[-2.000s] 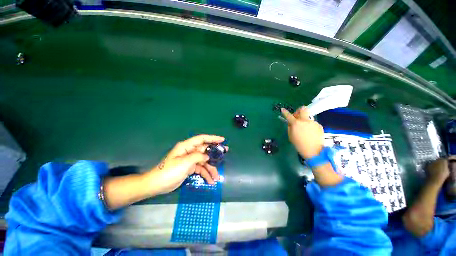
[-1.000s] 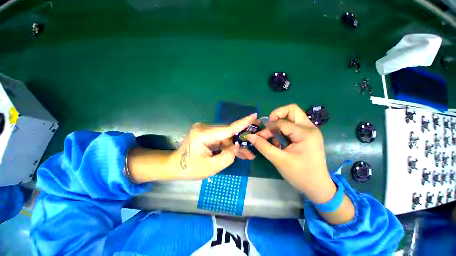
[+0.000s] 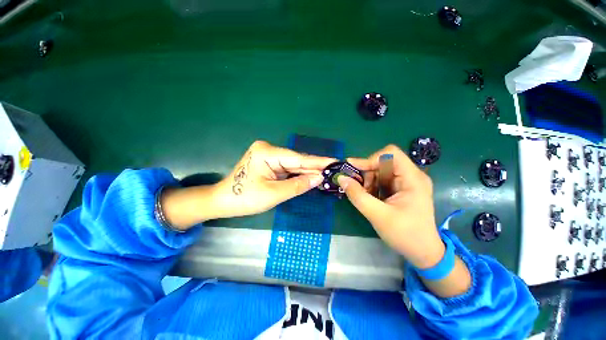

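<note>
A round black housing [image 3: 341,178] with pale marks is held just above the blue work pad [image 3: 297,255]. My left hand [image 3: 266,178] grips its left edge between thumb and fingers. My right hand [image 3: 396,199] holds its right side, with the thumb pressed on its face, where a small yellowish spot shows. A slim grey metal piece, likely tweezers [image 3: 385,174], lies within my right fingers. Whether a small part is under the thumb cannot be told.
Black discs lie on the green bench, one ahead [image 3: 373,105] and several at right. Legged parts [image 3: 490,107] lie near a crumpled white cloth [image 3: 550,64]. A white tray [image 3: 531,199] of legged parts is at right, a white box [image 3: 54,192] at left.
Since two seconds ago, my right hand has come from the legged parts to the housing. In the last second, the housing has turned slightly and the tweezers have become visible.
</note>
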